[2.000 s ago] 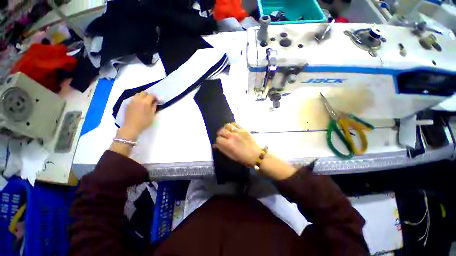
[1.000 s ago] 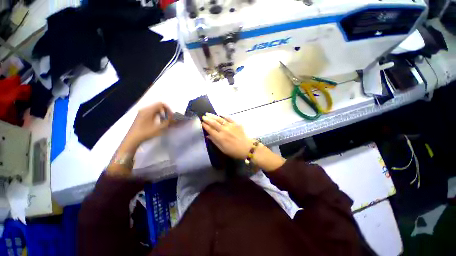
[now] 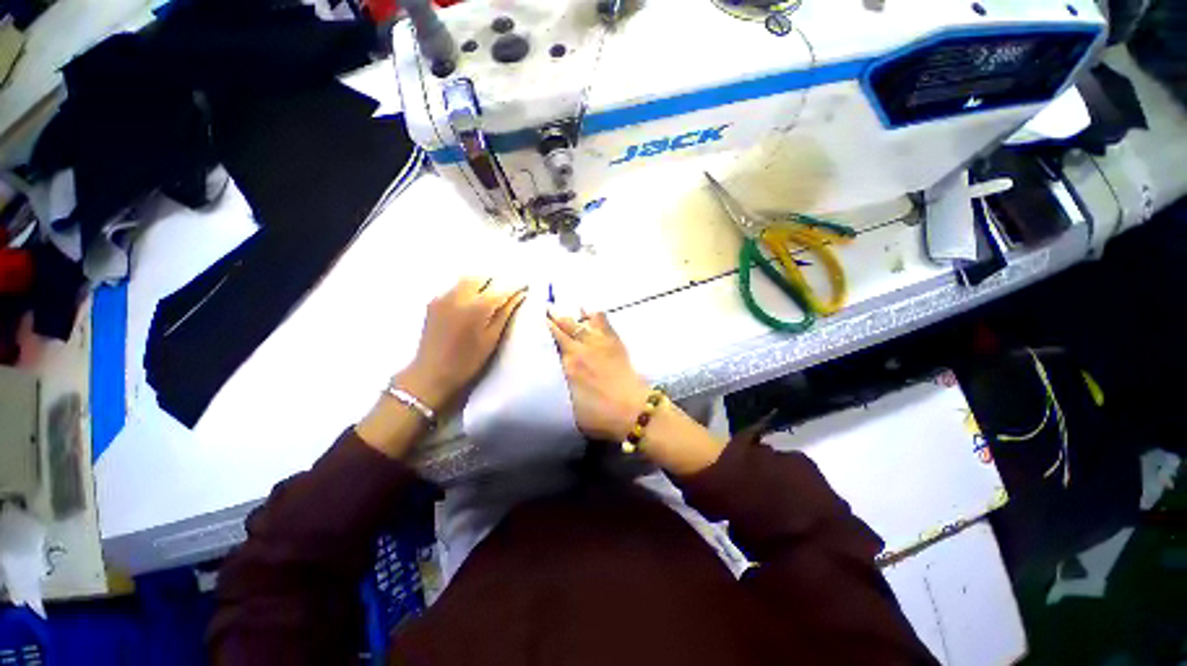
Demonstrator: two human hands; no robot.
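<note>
A cut panel, white side up (image 3: 521, 394), lies at the table's front edge just before the needle area and hangs over the edge. My left hand (image 3: 466, 341) holds its left side, fingertips near its far end. My right hand (image 3: 599, 373) holds its right side. The presser foot and needle area (image 3: 553, 224) of the white JACK sewing machine (image 3: 781, 117) is just beyond my fingertips. Whether the panel touches the foot, and what lies under it, I cannot tell.
Scissors or snips with green and yellow handles (image 3: 790, 267) lie right of the needle. A black panel with white edge lines (image 3: 306, 195) lies on the left of the table (image 3: 326, 319). A dark fabric heap (image 3: 111, 124) is at far left. Blue crates (image 3: 156, 625) stand below.
The view has shifted, then steadied. The panel has been laid white side up over the black piece, and both hands have come closer to the needle, on either side of it.
</note>
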